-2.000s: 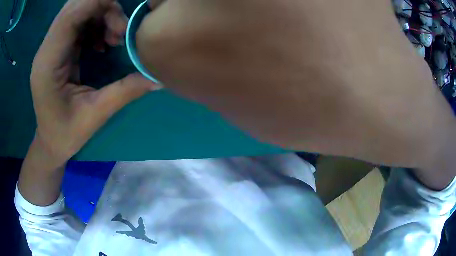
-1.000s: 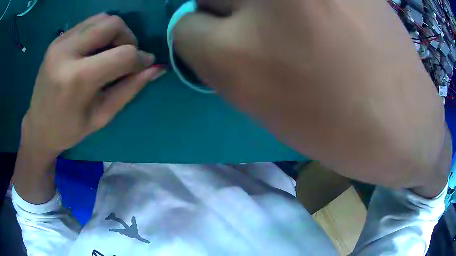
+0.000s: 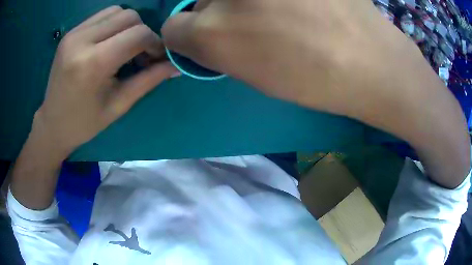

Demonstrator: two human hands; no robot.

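A teal motor housing [image 3: 203, 76] stands on the dark green bench at the top middle; its round rim shows and most of it is hidden. My right hand [image 3: 217, 39] reaches over and into its opening, with the fingertips hidden, so what it holds cannot be told. My left hand [image 3: 111, 67] is at the housing's left side, thumb and index fingertips close together near the rim. Whether something thin is pinched there cannot be told.
A heap of silver motors with red wires [image 3: 432, 39] lies at the upper right, beside blue plastic. A tiny connector [image 3: 57, 34] lies left of my left hand. A brown cardboard box [image 3: 352, 222] is below the bench edge. Blue material [image 3: 77, 194] shows at lower left.
Since two seconds ago the housing has moved right and my right hand's fingers show more. My left hand has gone from widely curved to fingertips together. The teal pieces at upper left are out of view.
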